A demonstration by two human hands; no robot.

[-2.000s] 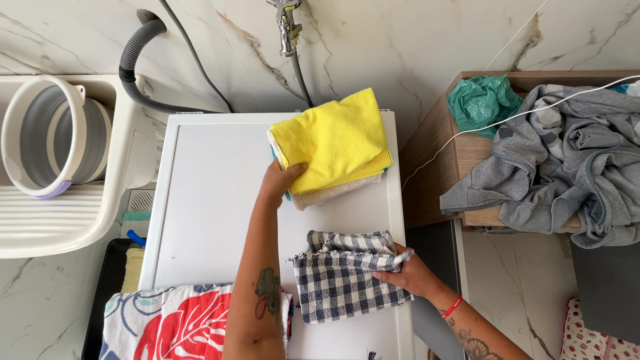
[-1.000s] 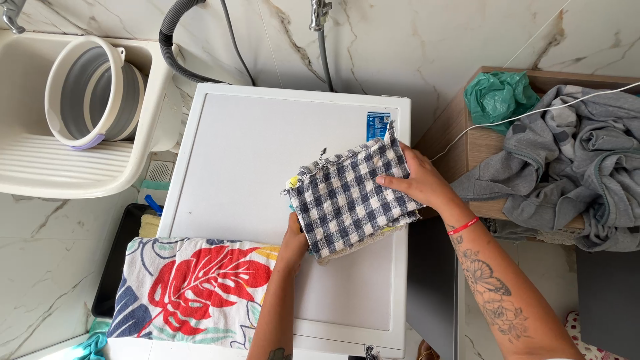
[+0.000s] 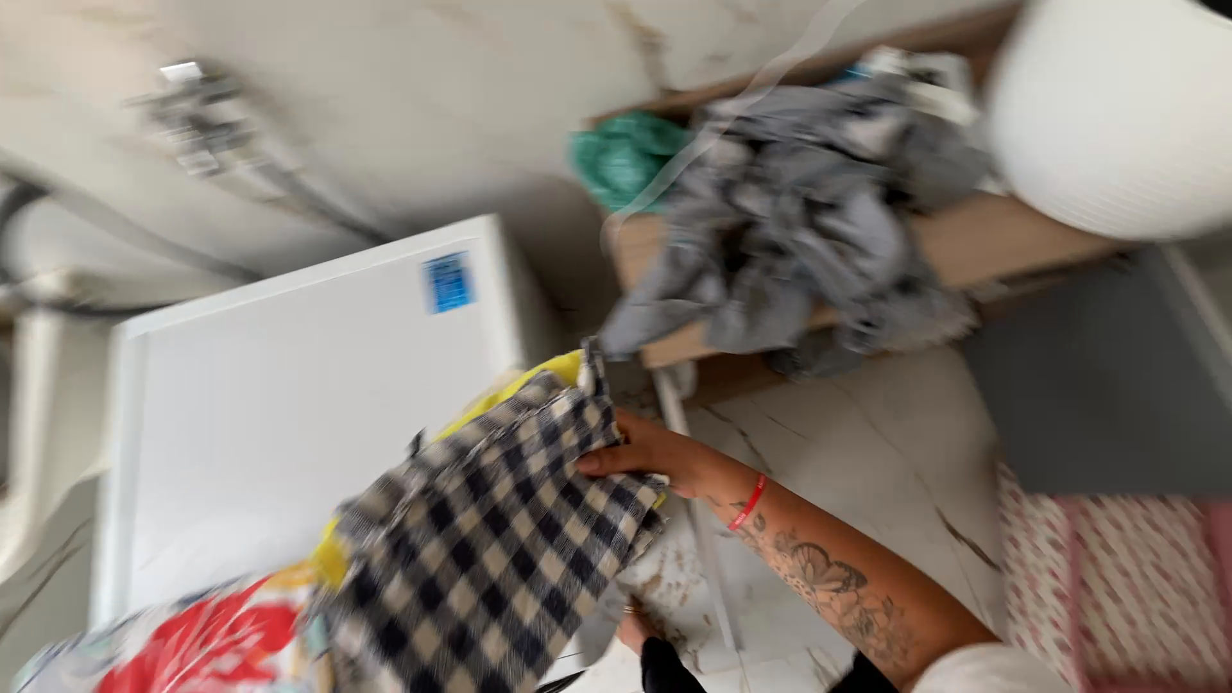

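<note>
My right hand [image 3: 640, 454] grips the right edge of a stack of folded cloths, its thumb on top. A navy and cream checked cloth [image 3: 500, 539] lies uppermost in the stack, and a yellow cloth [image 3: 510, 390] shows along its far edge and at its left corner. The stack is tilted over the near right part of a white appliance top [image 3: 289, 414]. At the lower left, a printed cloth with a red leaf [image 3: 212, 640] lies beside the stack. My left hand does not show in the frame. The view is blurred by motion.
Grey crumpled clothes [image 3: 799, 202] and a green plastic bag [image 3: 630, 159] lie on a wooden surface [image 3: 1020, 236] at the upper right. A white rounded object [image 3: 1116, 115] juts in at the top right corner. A wall tap [image 3: 197, 120] with a hose stands behind the appliance.
The view has swung strongly to the right. My right hand still holds the stack, which now reaches past the appliance's right edge. My left hand, seen at the stack before, is out of frame.
</note>
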